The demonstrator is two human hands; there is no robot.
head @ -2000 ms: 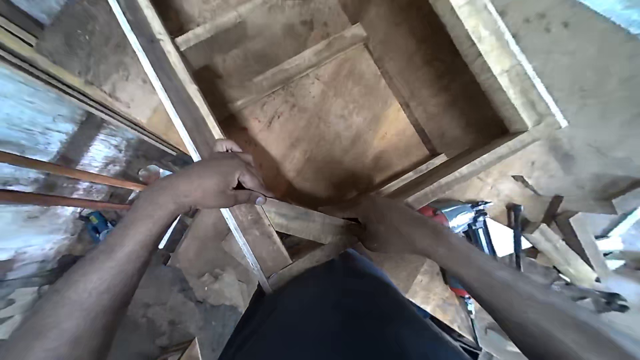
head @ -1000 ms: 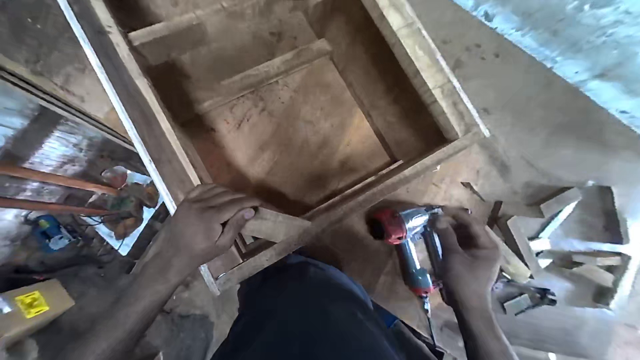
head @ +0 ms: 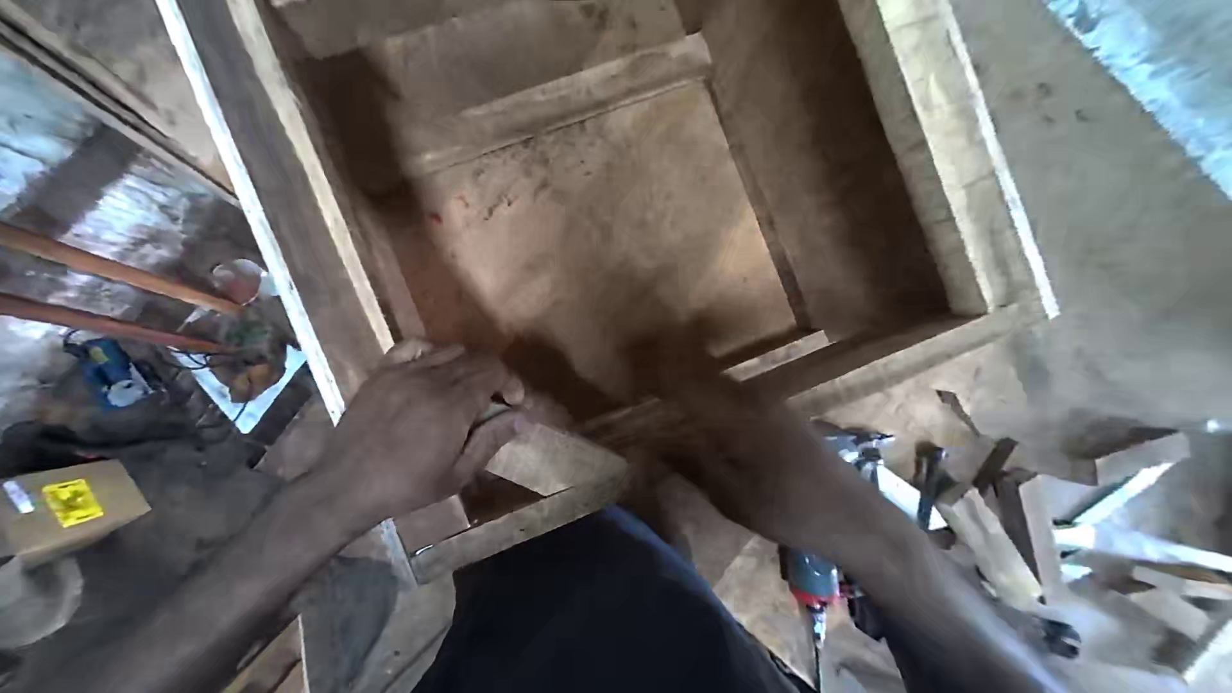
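A wooden frame (head: 914, 356) with inner battens lies below me. At its near left corner a short wooden block (head: 553, 457) sits at a slant against the near rail. My left hand (head: 423, 423) grips the upper left end of this block, thumb and fingers around it. My right hand (head: 703, 404) reaches over the near rail beside the block; it is blurred and dark, and whether it holds anything is hidden. A pneumatic nail gun (head: 811, 577) with an air hose lies partly under my right forearm.
Wood offcuts (head: 1001, 539) are heaped at the right, with a hammer-like tool (head: 929, 472) among them. Left of the frame are a cardboard box (head: 72, 510), a blue power tool (head: 111, 371) and reddish bars (head: 115, 265).
My right hand was at the nail gun one second ago and has moved left to the near rail. My left hand stays on the block. The view has shifted.
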